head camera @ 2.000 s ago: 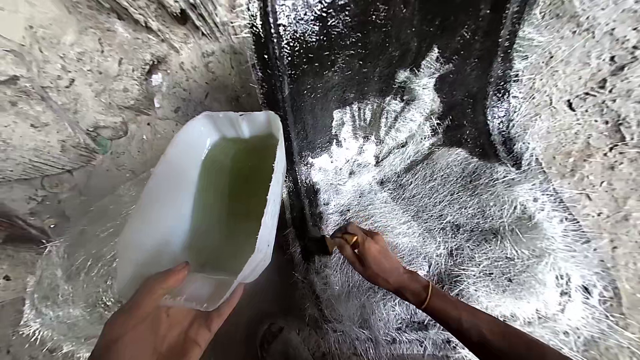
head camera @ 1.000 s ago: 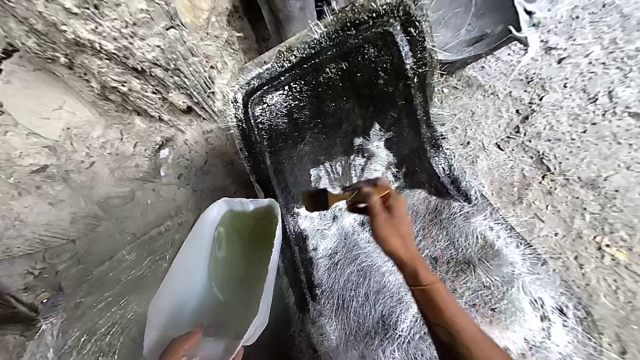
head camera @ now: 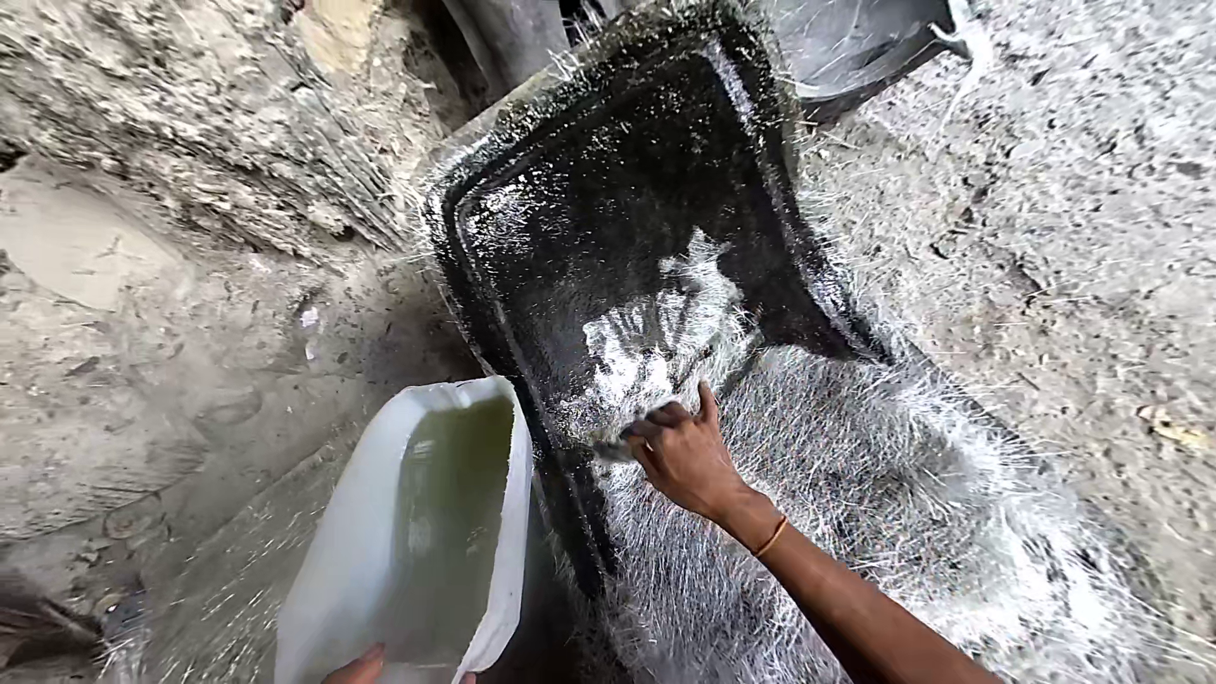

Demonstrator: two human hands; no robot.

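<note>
A black mold [head camera: 646, 190] with a raised rim lies tilted, its upper part dark and glossy. White glass-fiber matting [head camera: 817, 494] covers its lower part and spreads beyond the lower edge. My right hand [head camera: 684, 451] is over the matting near the mold's left rim, closed around a blurred brush [head camera: 616, 448] whose bristles point left. At the lower left, my left hand [head camera: 359, 667] holds a cut-open white plastic jug [head camera: 332, 560] by its bottom end; only fingertips show. Greenish liquid [head camera: 446, 532] lies in the jug, which is beside the mold's left rim.
A dark basin-like object [head camera: 855, 47] with loose fibers stands beyond the mold at the top. Rough, pale ground [head camera: 1064, 256] spreads to the right. Fiber-strewn debris [head camera: 190, 114] lies at the upper left, and more loose strands cover the ground at the lower left.
The brush has moved from the mold's left edge up onto the matting, then back down toward the left rim. The view has shifted, showing more of the mold's top. The left hand keeps hold of the jug.
</note>
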